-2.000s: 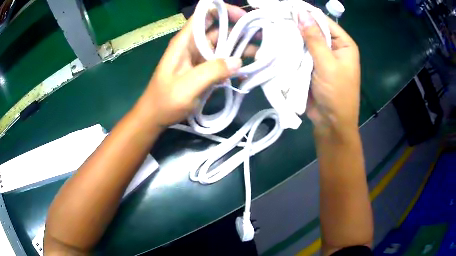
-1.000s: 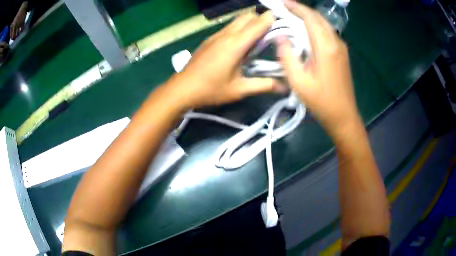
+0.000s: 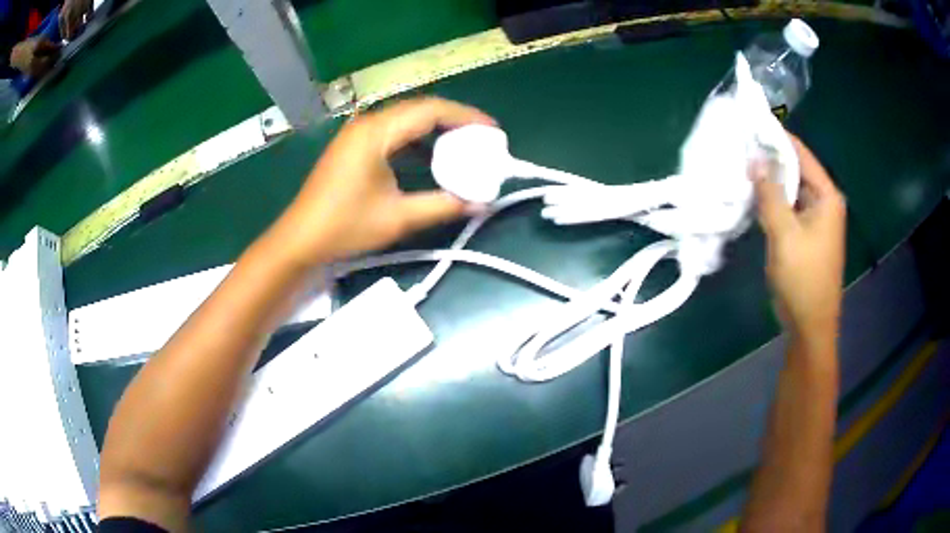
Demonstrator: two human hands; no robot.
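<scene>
My left hand [image 3: 380,182] holds a rounded white mains plug [image 3: 471,162] between thumb and fingers above the bench. My right hand [image 3: 800,224] holds a white cloth [image 3: 719,156] against a folded white power cord [image 3: 615,200]. A second looped cord [image 3: 563,349] lies on the bench below it. Its plug [image 3: 597,480] hangs over the near edge. A white power strip [image 3: 333,370] lies slanted in front of me. Another strip [image 3: 156,312] lies behind it, partly hidden by my left forearm.
A clear bottle with a white cap [image 3: 781,68] is beyond my right hand. A stack of white strips [image 3: 36,385] stands at the left. A grey post [image 3: 273,57] and yellowish strip [image 3: 417,78] run along the far side. Another person's hand [image 3: 36,52] shows at the far upper left.
My hands have moved apart. My left hand has let go of the cord coil and taken the plug. My right hand has moved right with the cloth and cord. More of the near strip shows.
</scene>
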